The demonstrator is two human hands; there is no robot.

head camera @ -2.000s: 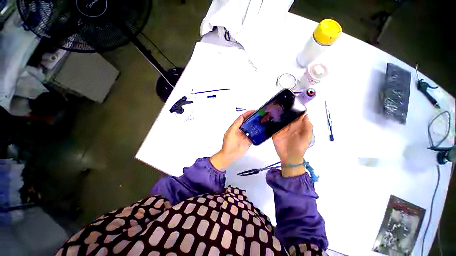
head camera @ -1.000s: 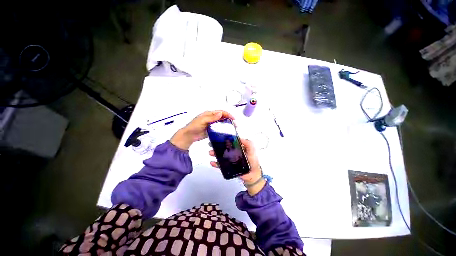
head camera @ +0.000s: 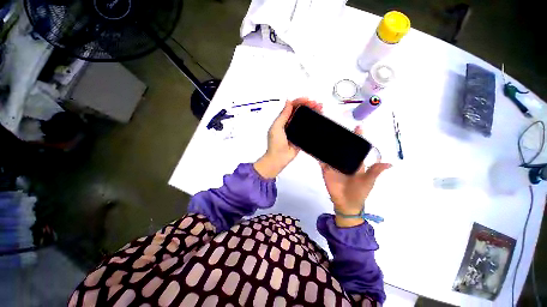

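A black smartphone [head camera: 328, 139] is held above the white table, tilted down to the right, with its dark screen facing up. My left hand [head camera: 280, 139] grips its left end, fingers behind the top edge. My right hand [head camera: 351, 186] is under its right end, with the thumb apart to the right and a fingertip showing past the upper edge. Both hands are bare. The fingers behind the phone are hidden.
On the white table [head camera: 414, 234] are a yellow-capped spray bottle [head camera: 384, 39], a purple cylinder [head camera: 367, 108], a tape ring [head camera: 346, 90], a pen [head camera: 397, 137], dark snips [head camera: 219, 119], a dark wrapped packet [head camera: 478, 99] and a clear bag [head camera: 484, 261]. A fan [head camera: 114, 18] stands left.
The phone has turned from nearly upright to sideways, and its lit screen is now black. My right thumb has spread away from it. The camera view has shifted.
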